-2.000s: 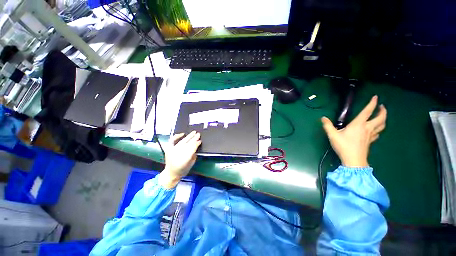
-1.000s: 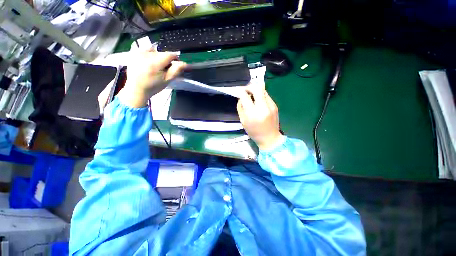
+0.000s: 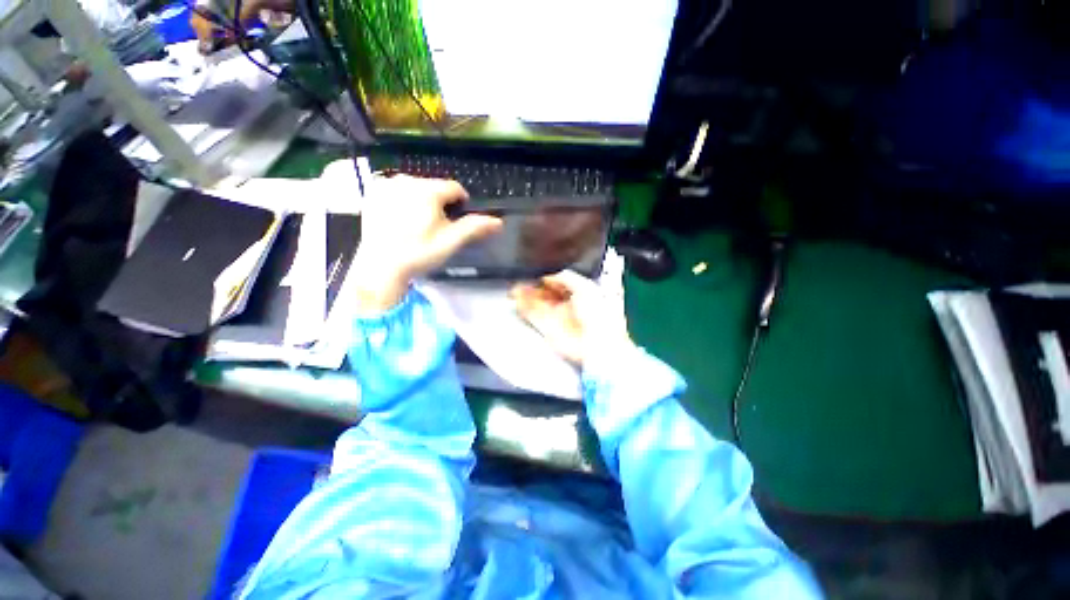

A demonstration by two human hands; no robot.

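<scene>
A black panel (image 3: 546, 243) with a glossy, reflective face lies in front of the keyboard. A white sheet (image 3: 499, 331) lies below its near edge, curving towards the bench edge. My left hand (image 3: 413, 231) is at the panel's left end, thumb and forefinger spread; its other fingers are unclear. My right hand (image 3: 569, 316) is at the panel's near right side, over the sheet. It is blurred, and whether it grips the sheet or panel cannot be told.
The monitor (image 3: 546, 70) and keyboard (image 3: 505, 178) stand behind. The mouse (image 3: 644, 253) and dark scanner (image 3: 770, 287) with its cable are right. Black panels with papers (image 3: 194, 260) are left; another stack (image 3: 980, 404) is far right. A person's hand (image 3: 223, 24) shows top left.
The black panel with its white strips seen earlier is out of sight. The white sheet stretched between my hands is now lower, and a glossy face shows beyond it. The scissors are no longer visible.
</scene>
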